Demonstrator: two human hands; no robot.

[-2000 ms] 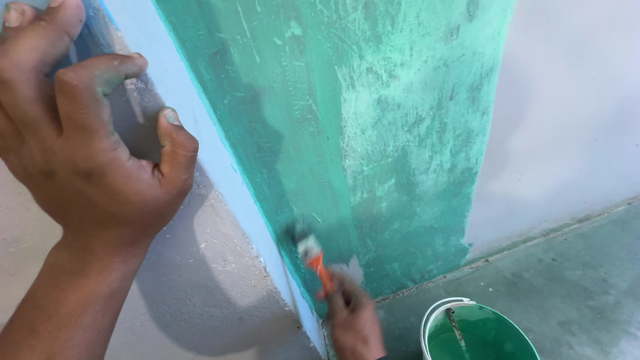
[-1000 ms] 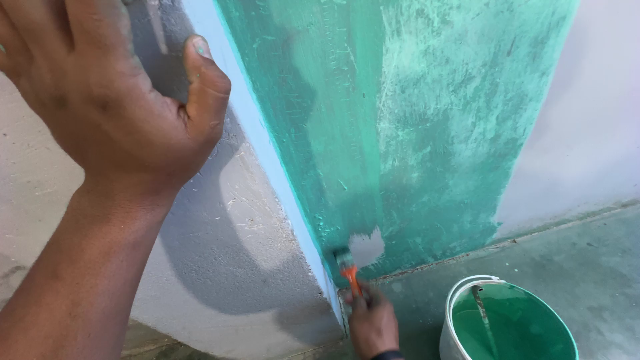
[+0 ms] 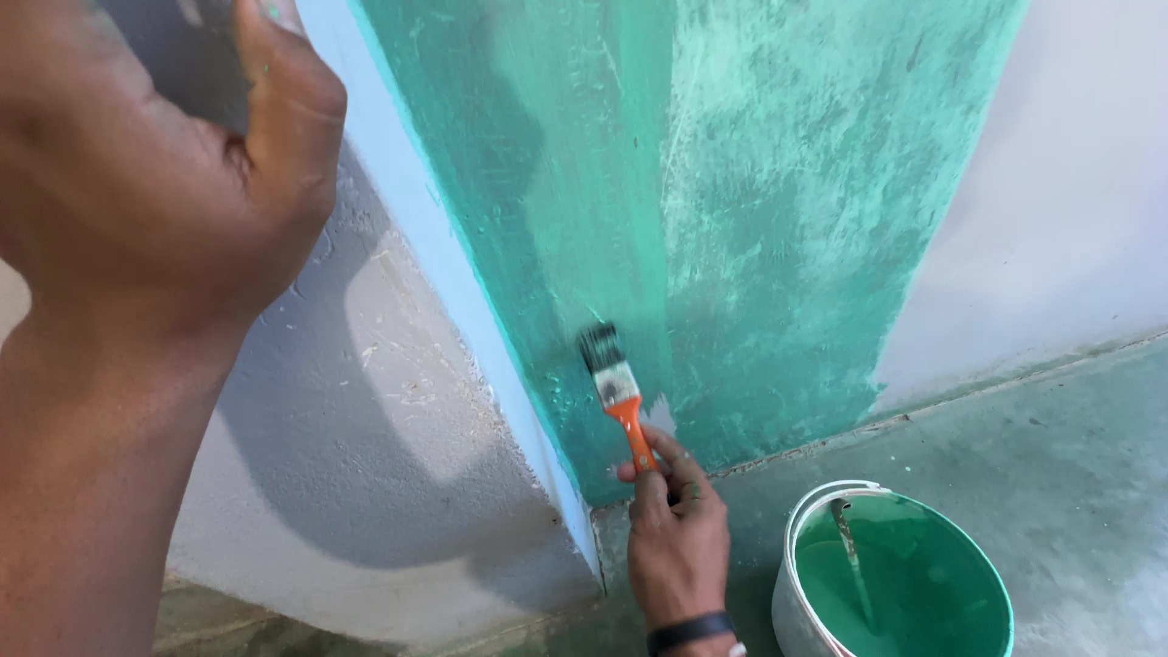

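My right hand grips the orange handle of a paintbrush, its dark bristles against the green painted wall near the floor. A small grey unpainted patch shows beside the handle. My left hand is raised at the upper left in front of the grey wall section; its fingertips are cut off by the frame, and it shows no object in it. At the lower right, a white bucket holds green paint, with a stick-like thing leaning inside.
A light blue strip borders the green area, next to the grey wall face on the left. Right of the green is a pale wall. The grey floor meets the walls along a rough joint.
The brush in my right hand has moved up the wall from beside the grey patch, where it was a second ago. My left hand stays raised at the left.
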